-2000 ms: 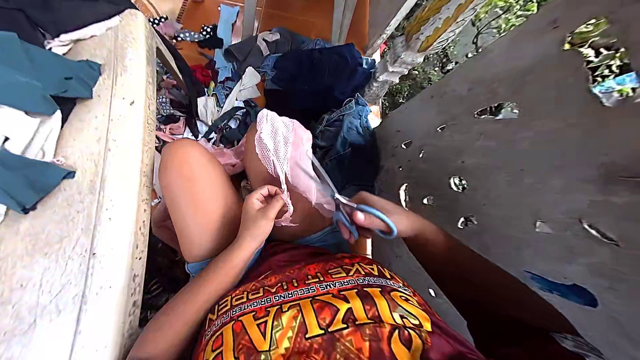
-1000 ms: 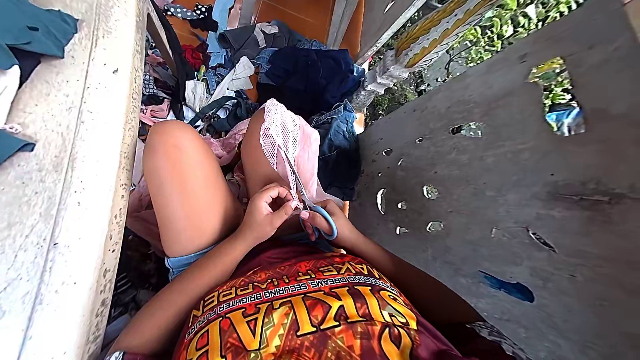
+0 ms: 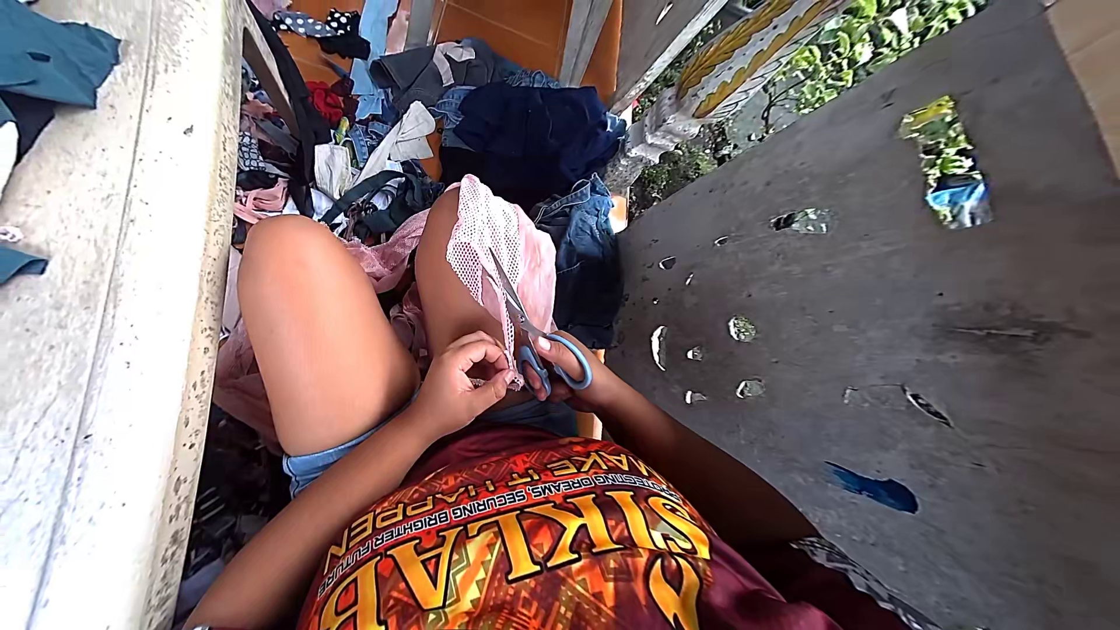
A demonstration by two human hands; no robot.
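A pink piece of fabric with a white mesh part point(image 3: 503, 241) lies over my right thigh. My left hand point(image 3: 468, 381) pinches its lower end between thumb and fingers. In my right hand point(image 3: 573, 372) are scissors with blue handles point(image 3: 573, 354), held by the finger loops. Their blades point up and away from me and lie along the mesh edge, slightly apart near the pivot as far as I can tell. More pink cloth point(image 3: 389, 258) lies between my thighs.
Left of me runs a worn white surface point(image 3: 157, 262) with teal cloth pieces point(image 3: 61, 57) on it. Ahead, mixed scraps, dark blue cloth point(image 3: 542, 122) and denim point(image 3: 582, 227) are heaped. A grey panel with holes point(image 3: 787, 289) stands at my right, near a carved baluster point(image 3: 656, 131).
My right hand and the scissors have come nearer my left hand than two seconds ago. The mesh fabric stays over my thigh. The view has shifted somewhat.
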